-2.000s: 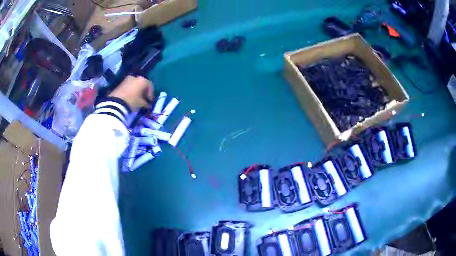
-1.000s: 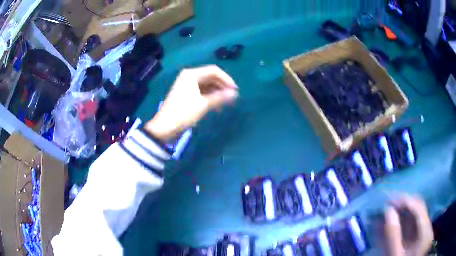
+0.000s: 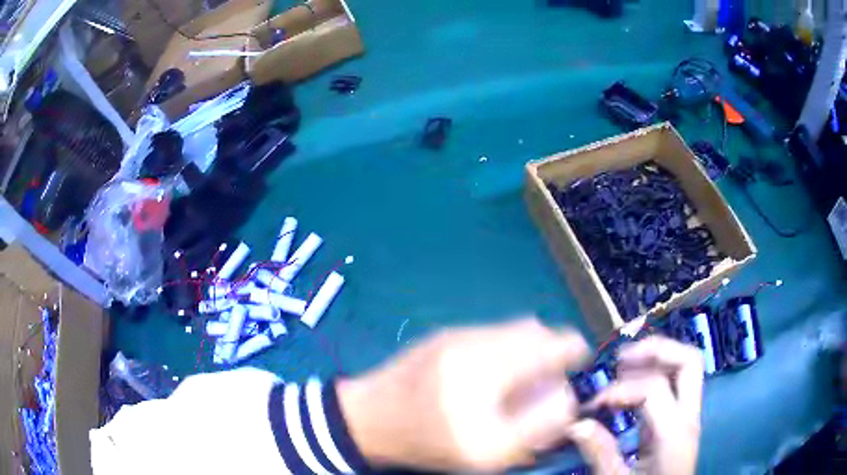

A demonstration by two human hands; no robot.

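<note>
My left hand (image 3: 464, 394), blurred, reaches across from the left in a white sleeve with dark stripes. My right hand (image 3: 661, 394) is beside it, and their fingers meet over the housing rows. Part of a black housing with a pale cell (image 3: 620, 416) shows between the fingers; whether either hand grips it is hidden. Two black housings with pale cells (image 3: 740, 332) stand to the right of my right hand. The other housings are mostly covered by my hands.
A brown cardboard box (image 3: 568, 243) full of black brackets stands behind my hands. Loose pale cells (image 3: 323, 298) with red leads lie at left centre. A clear bag (image 3: 125, 243) and a carton of blue cells (image 3: 82, 371) are at far left. Black parts lie at top right.
My left hand has moved right and down from the middle of the mat to the housing rows. My right hand has moved up and left to meet it. The loose cells are uncovered.
</note>
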